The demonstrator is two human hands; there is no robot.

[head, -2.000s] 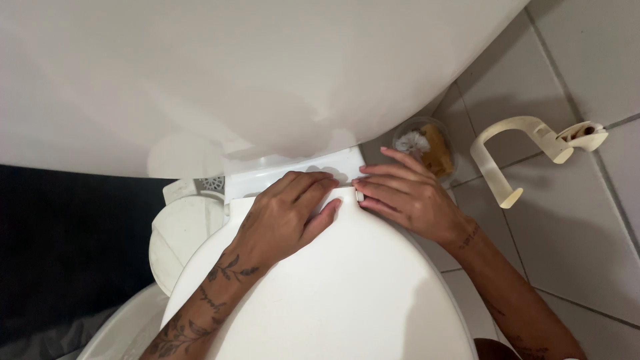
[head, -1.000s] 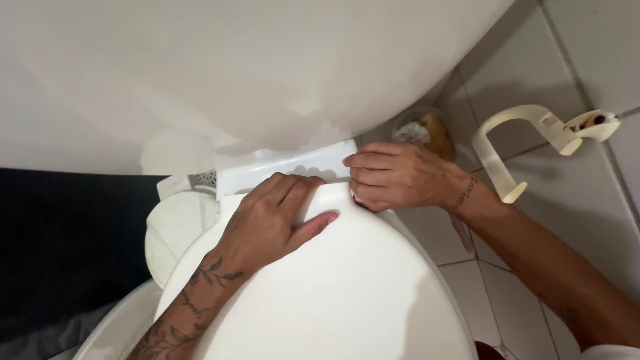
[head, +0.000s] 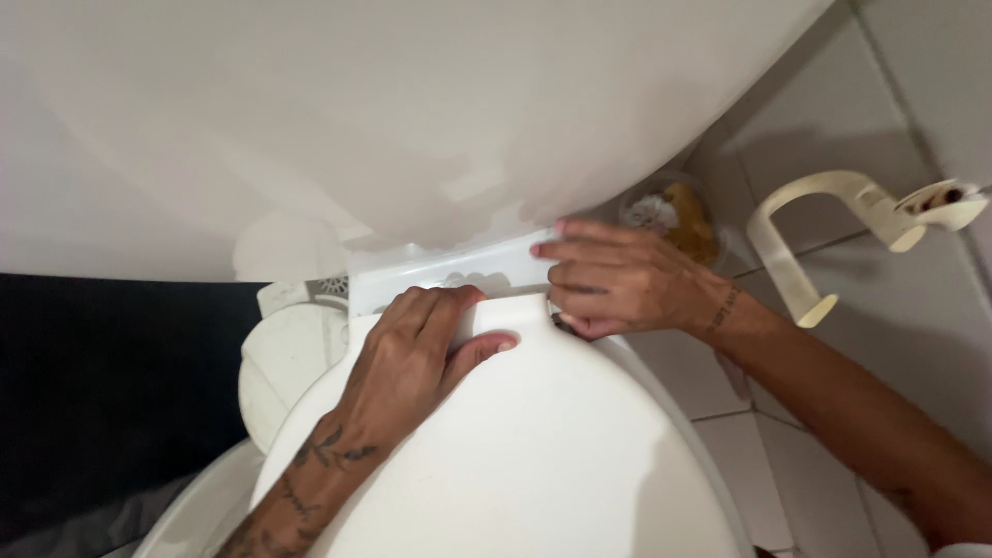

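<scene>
The closed white toilet lid (head: 542, 434) fills the lower middle of the view, its narrow hinge end toward the ceramic cistern (head: 434, 108). My left hand (head: 422, 349) grips that hinge end, fingers over the back edge and thumb on top. At the right hinge corner is my right hand (head: 620, 275), its lower fingers curled against the lid's side by a small dark gap and its upper fingers stretched toward the cistern. What those curled fingers touch is partly hidden. Between lid and cistern shows the white rear ledge of the toilet (head: 434, 271).
A cream toilet paper holder (head: 837, 182) juts from the tiled wall (head: 821, 101) on the right. Behind my right hand stands a clear container (head: 670, 213) with white and yellow things in it. A round white lidded object (head: 291, 364) is left of the toilet lid, near a small drain grate (head: 333, 285).
My right hand's upper fingers, bent over the hinge corner a second ago, are now stretched toward the cistern. My left hand has stayed on the lid's hinge end.
</scene>
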